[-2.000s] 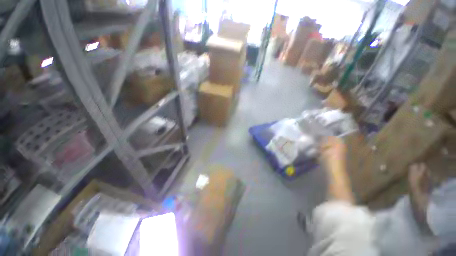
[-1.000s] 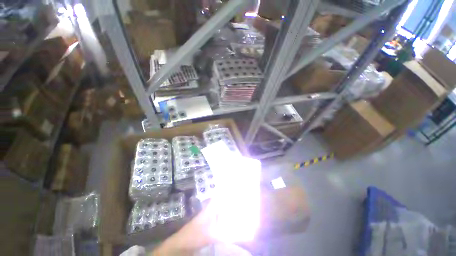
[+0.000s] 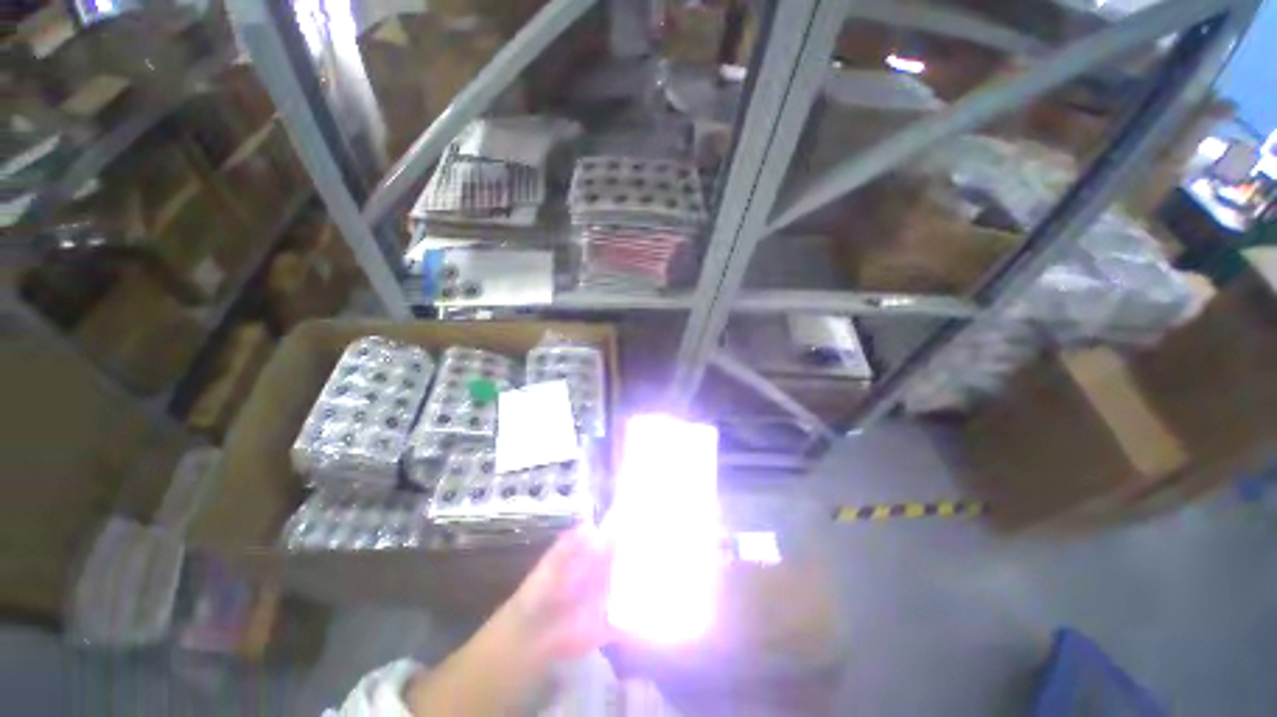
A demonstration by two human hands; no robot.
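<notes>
My left hand (image 3: 553, 602) comes in from the bottom, in a white sleeve, and holds a smartphone (image 3: 665, 525) upright. The phone screen glares white and purple, so the fingers around it are hard to make out. Behind it stands an open carton (image 3: 399, 567) of blister tray packs (image 3: 367, 406) with rows of dark dots, in shiny film. A green label (image 3: 482, 391) is on one pack. A white paper sheet (image 3: 535, 425) lies on the packs at the right side of the carton. My right hand is not in view.
A grey metal rack (image 3: 749, 182) stands behind the carton, with stacked dotted panels (image 3: 637, 203) on its shelf. A brown carton (image 3: 1106, 420) stands at the right. Yellow-black floor tape (image 3: 910, 511) and a blue platform's corner (image 3: 1085, 679) show on the floor.
The view has swung left from the aisle to the rack and open carton. The phone now covers less of the carton, and the white paper shows fully beside it.
</notes>
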